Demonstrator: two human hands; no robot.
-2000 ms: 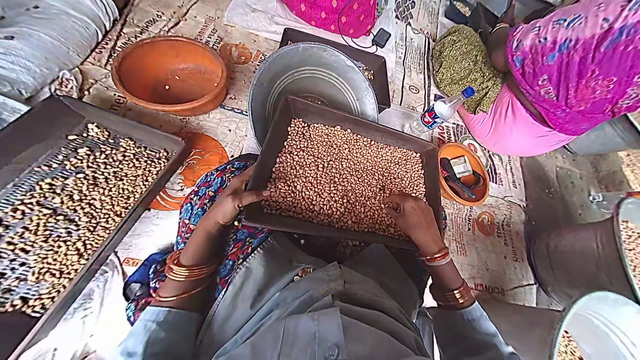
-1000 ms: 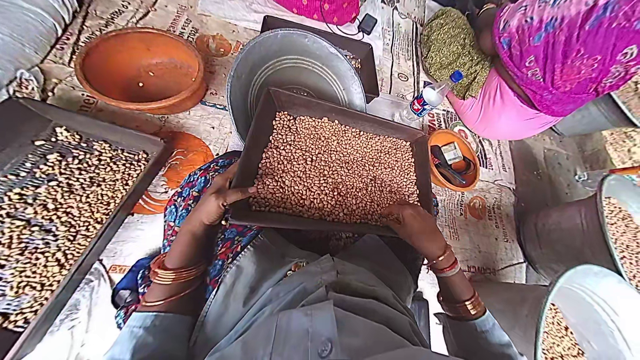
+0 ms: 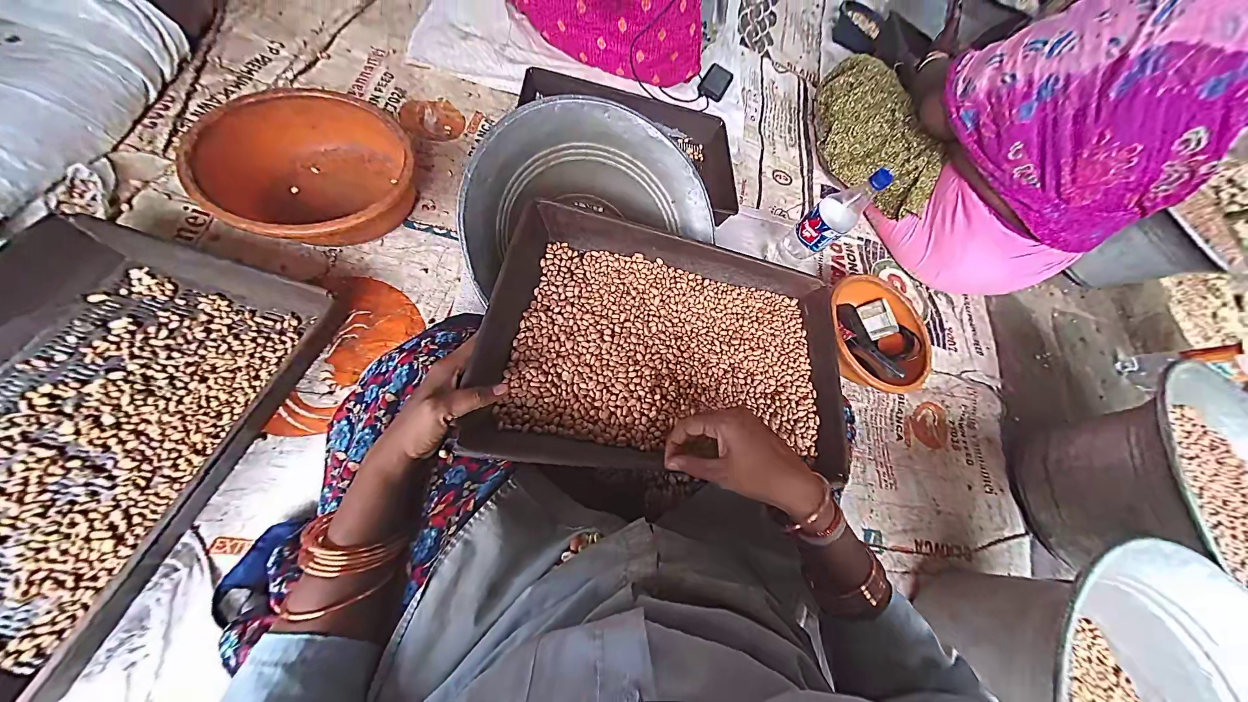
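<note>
A dark rectangular metal tray rests on my lap, tilted a little, with a layer of shelled peanuts in it. My left hand grips the tray's left side, thumb over the rim. Above the tray's near right edge is my right hand, its thumb and fingertips pinched together; whether anything small is between them cannot be told. The peanuts lie thinner near that hand. Behind the tray, partly covered by it, leans a round grey metal basin.
At left lies a larger tray of darker nuts. An orange bowl, a small bowl with tools, a plastic bottle and another dark tray sit around. Metal buckets stand right; a seated person is beyond.
My right hand has moved from the tray's right near corner inward along the near edge, its fingers now pinched above it. My left hand stays on the tray's left side.
</note>
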